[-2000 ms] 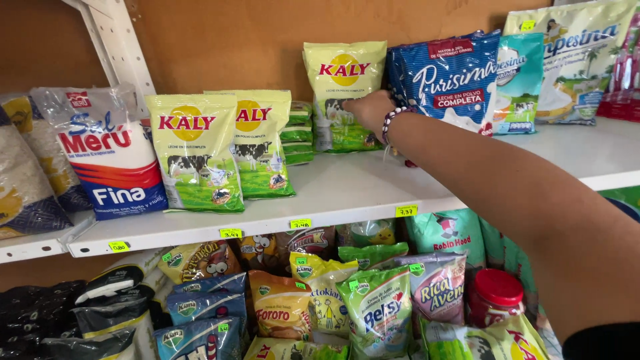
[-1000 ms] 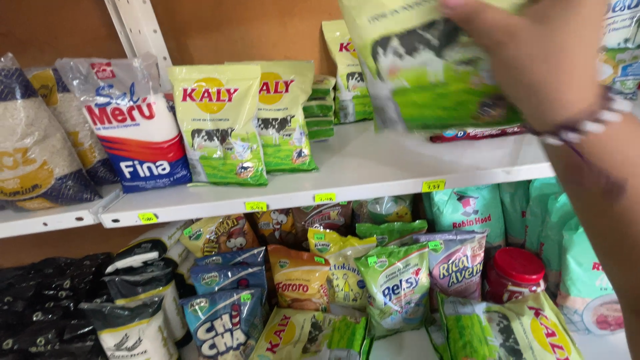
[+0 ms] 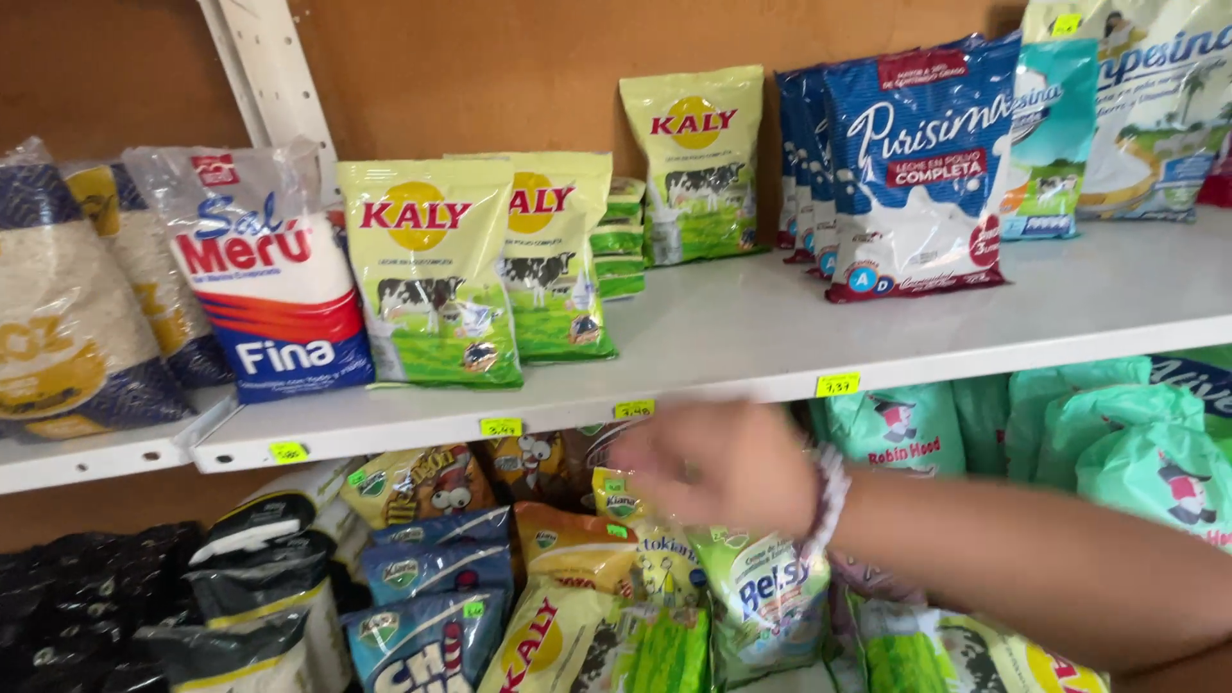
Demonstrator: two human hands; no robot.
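My right hand (image 3: 712,467) reaches in from the right, blurred by motion, in front of the front edge of the upper shelf. A beaded bracelet circles its wrist. No bag shows in it, but its fingers are too blurred to read. Just behind and below it stands a Betsy bag (image 3: 770,602). Two Kaly milk powder bags (image 3: 438,289) stand upright on the upper shelf to its left, and another Kaly bag (image 3: 705,178) stands farther back, beside a small stack of similar bags (image 3: 619,241). My left hand is out of view.
A Sal Merú salt bag (image 3: 274,279) stands left on the white upper shelf (image 3: 770,337), Purisima milk bags (image 3: 919,173) at the right. Price tags line the shelf edge. Below are Kiana snack bags (image 3: 428,635), lying Kaly bags (image 3: 597,640) and Robin Hood bags (image 3: 895,433).
A second ago my right hand held a Kaly bag high at the right; now the hand is lower, and that bag is not seen in it. The Purisima bags are back in full view.
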